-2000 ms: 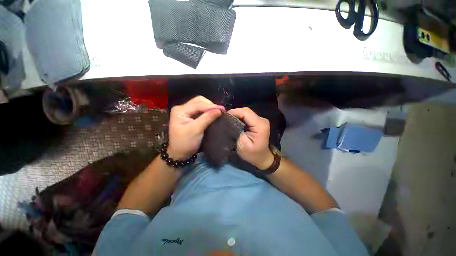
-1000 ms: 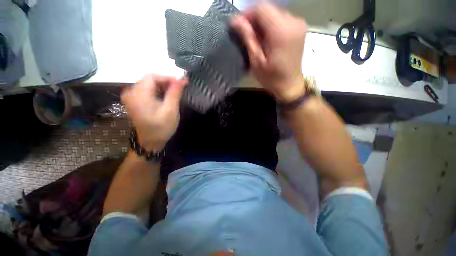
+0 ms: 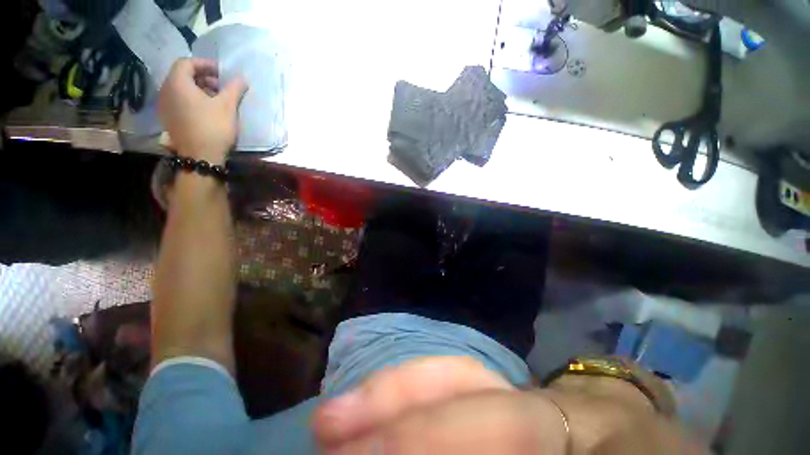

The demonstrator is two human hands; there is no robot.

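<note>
My left hand (image 3: 200, 105) is over the stack of pale grey-blue unturned flaps (image 3: 259, 93) at the left of the table. Its thumb and fingers are bent down at the top flap; whether they grip it cannot be told. My right hand (image 3: 435, 413) is large, blurred and close to the camera at the bottom, partly cut off by the edge; no cloth shows in it. The turned dark grey flaps (image 3: 444, 124) lie in a crossed pile on the white table, away from both hands.
Black-handled shears (image 3: 688, 151) lie on the sewing machine bed at right, with a black tray (image 3: 782, 195) at the right edge. A paper slip (image 3: 151, 35) and a tools heap (image 3: 75, 75) are at far left. A light blue box (image 3: 662, 347) is below the table.
The view has turned left. The dark flap worked over the lap was brought to the pile and released. My left hand moved onto the pale stack; my right hand left the pile and came towards the camera.
</note>
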